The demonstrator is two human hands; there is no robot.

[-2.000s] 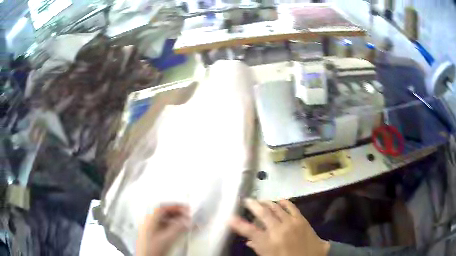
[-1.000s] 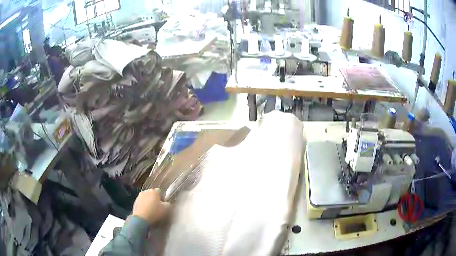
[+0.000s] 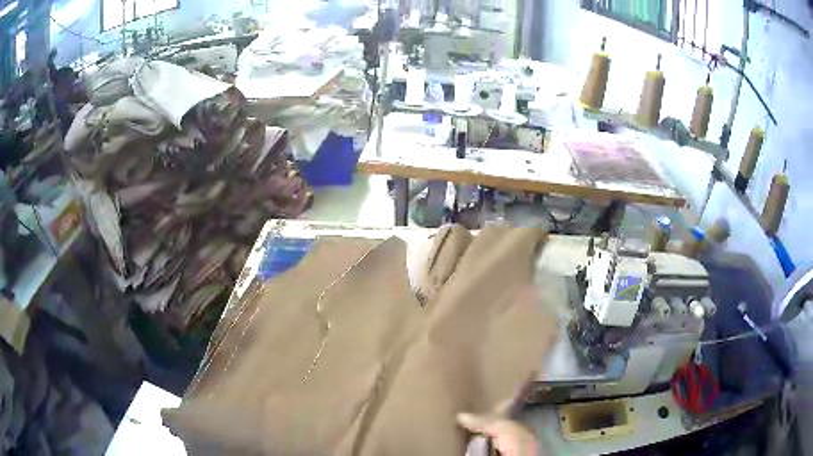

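Brown fabric panels lie spread over the table left of the overlock machine. The upper panel on the right has its edge raised and folded near the machine, and a paler patch of cloth shows between the folds. My right hand is at the bottom edge, partly cut off, with its fingers on the near right edge of the panel; it seems to pinch the cloth. My left hand is not in view.
Red-handled scissors lie right of the machine, beside the yellowish waste slot. A large heap of fabric bundles stands at the left. Thread cones stand along the wall. Another machine table is behind.
The pale cloth that lay on top no longer shows broadly; brown cloth faces up instead. My left hand has left the picture, and my right hand has come in at the bottom.
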